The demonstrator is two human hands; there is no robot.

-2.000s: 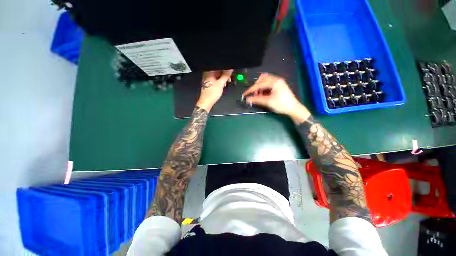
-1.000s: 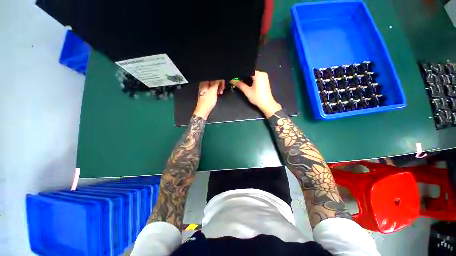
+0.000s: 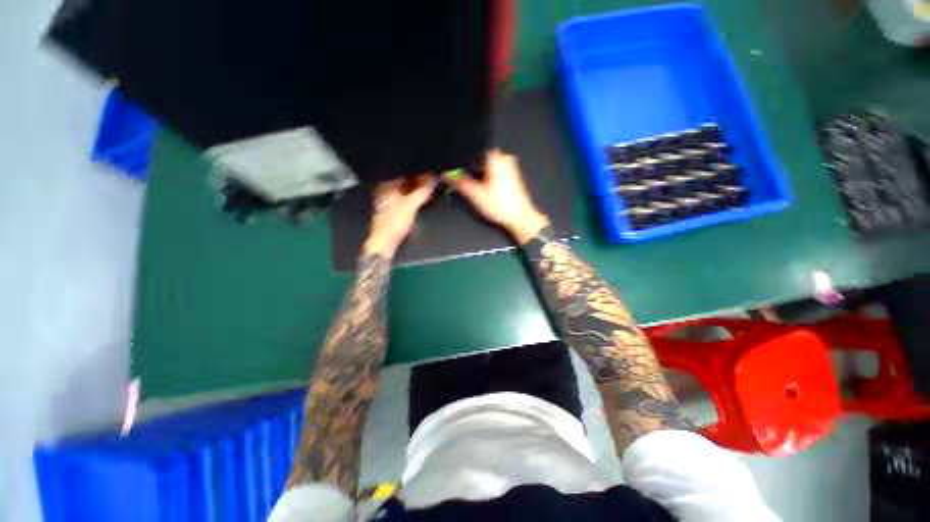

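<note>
The big black machine with a white label overhangs a dark work mat. My left hand is at the machine's lower edge, its fingertips partly hidden beneath it. My right hand is just to its right, thumb pointing towards the left hand. A small green light shows between the hands, with a small dark thing by the fingertips, too blurred to name. I cannot tell if either hand holds it. A blue bin at right holds rows of small black modules.
A dark tray of parts lies at far right. A pile of small black parts is left of the mat. Stacked blue bins stand lower left, another blue bin at upper left. A red stool is at lower right.
My right hand has moved left and in beside my left hand, under the machine's edge. The whole view has shifted and tilted, and is now blurred.
</note>
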